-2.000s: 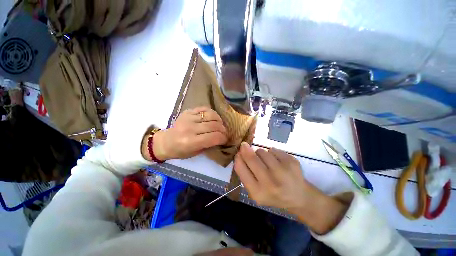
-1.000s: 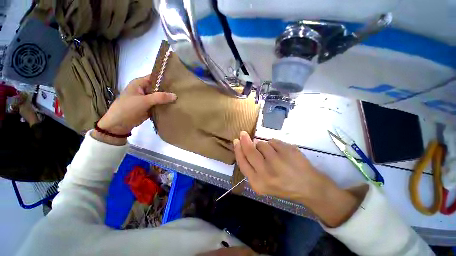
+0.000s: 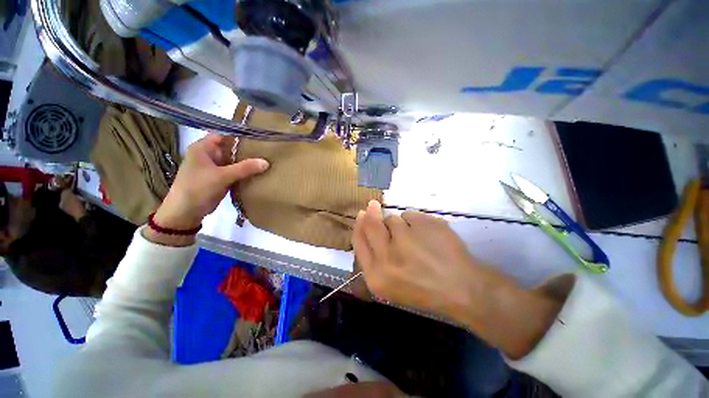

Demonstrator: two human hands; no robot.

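A khaki-brown fabric panel (image 3: 299, 183) lies flat on the white table, its upper right part at the presser foot and needle (image 3: 347, 128). A metal zipper (image 3: 236, 144) runs along its left edge. My left hand (image 3: 208, 183) grips that left edge, thumb on top. My right hand (image 3: 420, 260) pinches the panel's lower right edge just below the grey attachment (image 3: 377, 166). A thin silver rod (image 3: 340, 287) sticks out from under my right hand to the lower left. A brown strip beneath the right fingers is mostly hidden.
The white sewing machine head (image 3: 466, 47) fills the top. Open thread snips (image 3: 556, 225), a flat black rectangle (image 3: 618, 175) and an orange scissor handle (image 3: 678, 256) lie right. Brown work pieces (image 3: 132, 159) are piled left. A blue bin (image 3: 198, 303) with red cloth sits below. Another person shows at left.
The view has shifted closer to the machine. My left hand has moved from the panel's middle to its zipper edge. The panel now lies flatter and extends left of the needle. My right hand keeps its pinch.
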